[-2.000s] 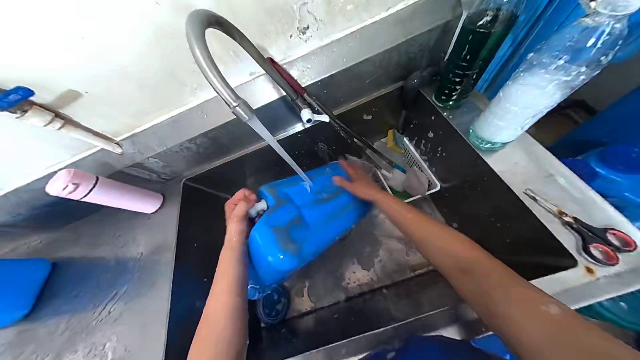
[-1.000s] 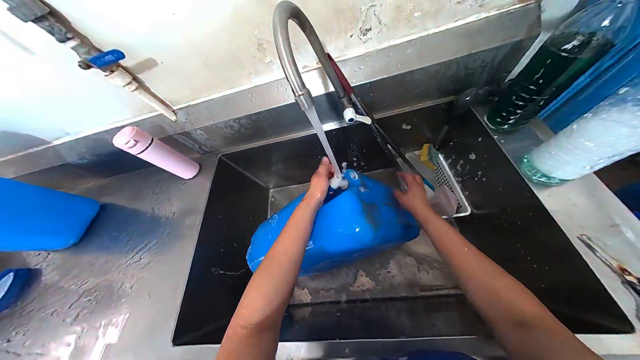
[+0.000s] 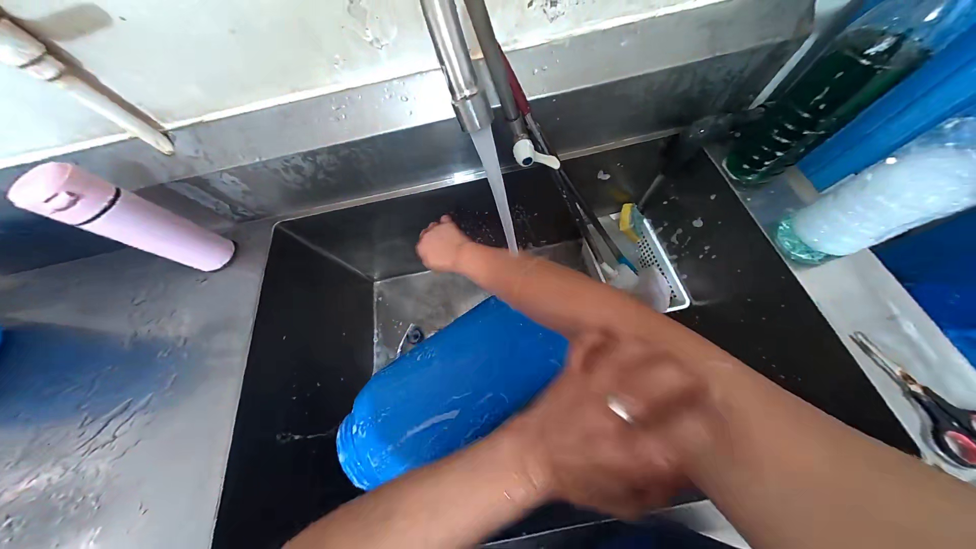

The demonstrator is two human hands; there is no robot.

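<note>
A blue plastic jug [image 3: 465,374] lies on its side in the sink, its round neck toward the lower left. My right arm reaches across above it into the running water, and my right hand [image 3: 444,244], fingers curled, is left of the stream. Whether that hand is fully closed is unclear. My left hand [image 3: 633,419], blurred and wearing a ring, is on or against my right forearm, in front of the jug's right part. Water falls from the metal faucet [image 3: 473,110] onto my right forearm. Neither hand is on the jug's visible part.
A white perforated basket [image 3: 663,263] with a yellow sponge [image 3: 630,223] stands at the sink's right. A pink bottle [image 3: 122,217] lies on the left counter. Scissors [image 3: 926,404], a green-liquid bottle [image 3: 808,114] and a white-filled bottle [image 3: 884,191] are on the right ledge.
Both hands have come off the jug, and my arms now cross. The jug has turned, so its neck points to the lower left; one second ago it was under the faucet.
</note>
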